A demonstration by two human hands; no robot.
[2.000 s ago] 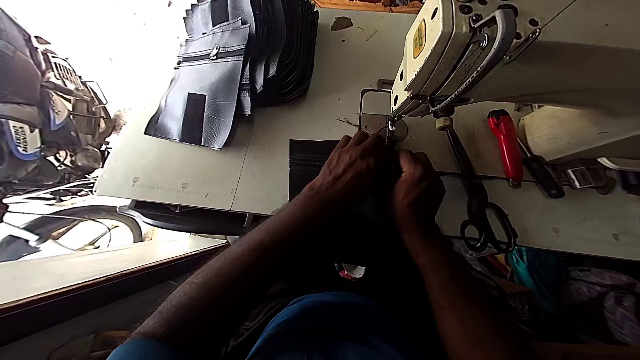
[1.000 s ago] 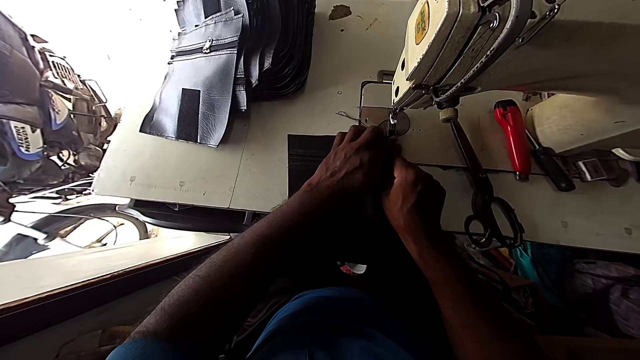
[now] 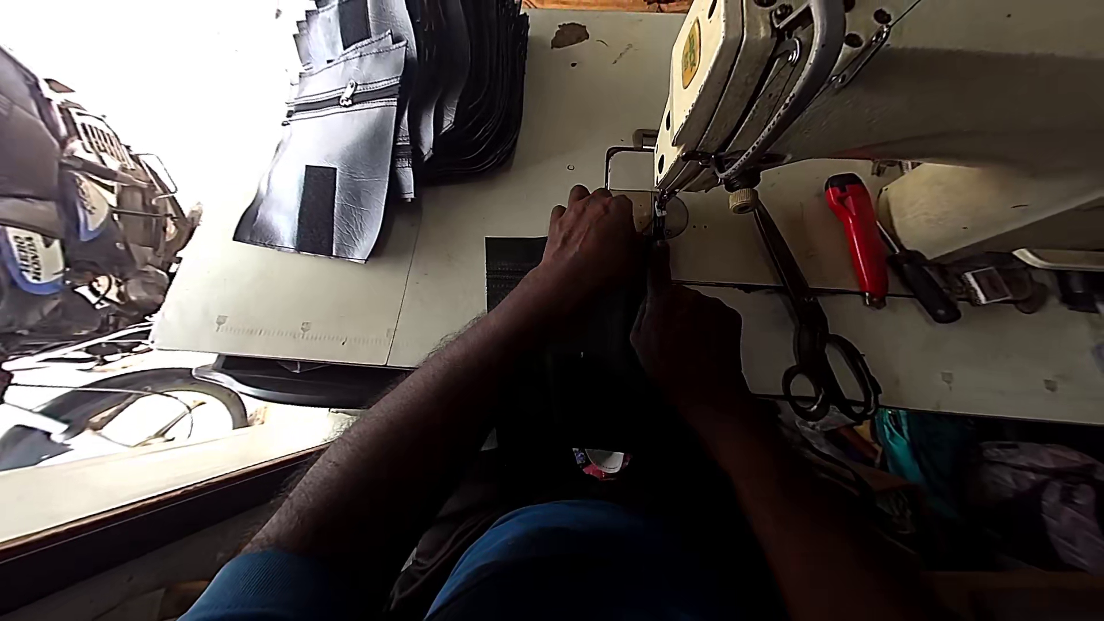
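Black sheet material (image 3: 516, 263), perhaps leatherette, lies on the table under my hands, its edge at the needle and presser foot (image 3: 661, 207) of the sewing machine (image 3: 716, 78). My left hand (image 3: 593, 228) rests on it with bent fingers, just left of the presser foot. Just below the foot, my right hand (image 3: 690, 332) points its index finger toward the needle; its other fingers are curled. Whether either hand pinches the material is hidden in shadow. A stack of black pieces (image 3: 470, 95) stands at the back left, with a zippered piece (image 3: 345, 147) on its near side.
Large scissors (image 3: 811, 345) lie right of my right hand. Beyond them are a red-handled tool (image 3: 856, 237) and a black-handled screwdriver (image 3: 927, 285). The table's front edge (image 3: 992, 416) runs past my forearms. Cloth (image 3: 1035, 483) lies below it, and a motorcycle (image 3: 60, 207) stands at the left.
My right index finger now extends toward the presser foot, while the other fingers are curled lower down. My left hand stays beside the foot. The stack and the tools lie as before.
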